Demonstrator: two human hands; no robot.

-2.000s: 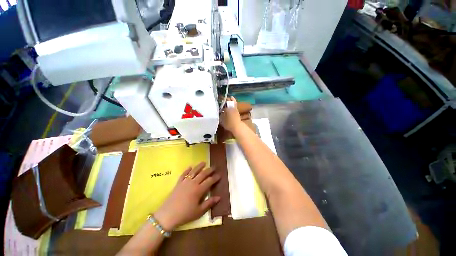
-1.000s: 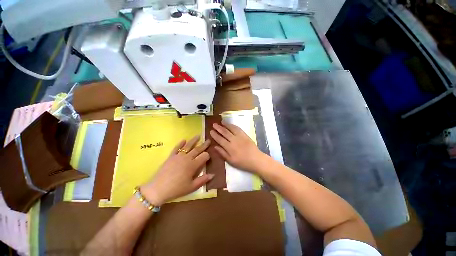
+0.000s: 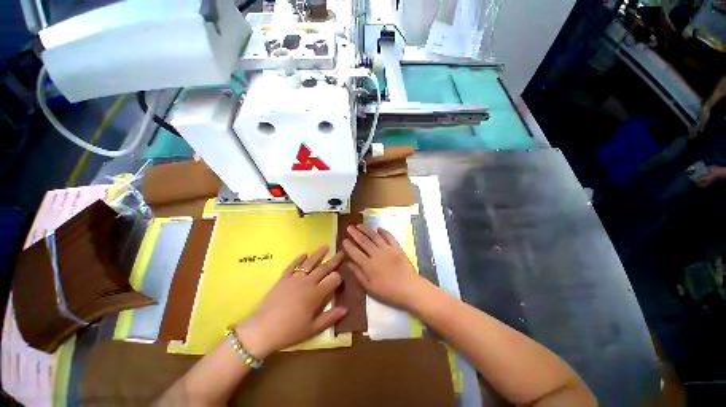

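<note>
The yellow sewing template [image 3: 247, 278] with a handwritten black number lies flat over a brown garment panel [image 3: 350, 372]. Brown fabric strips show along its left side [image 3: 186, 282] and its right side. My left hand [image 3: 298, 302] lies flat on the template's right part, fingertips at the right strip's edge. My right hand [image 3: 384, 266] lies flat with fingertips on the right strip [image 3: 350, 306] and its palm over the whitish window [image 3: 388, 319]. Neither hand grips anything. The white machine head [image 3: 298, 147] stands just above the template's far edge.
A tied stack of brown strips [image 3: 76, 274] lies at left on a pink-white marked sheet [image 3: 24, 362]. The grey metal table [image 3: 533, 254] extends right. A metal carriage bar [image 3: 434, 117] is behind the head. Part of a person [image 3: 711, 111] shows at far right.
My right hand has come back from beside the machine head onto the right strip. My left hand stays on the template. The camera view has shifted.
</note>
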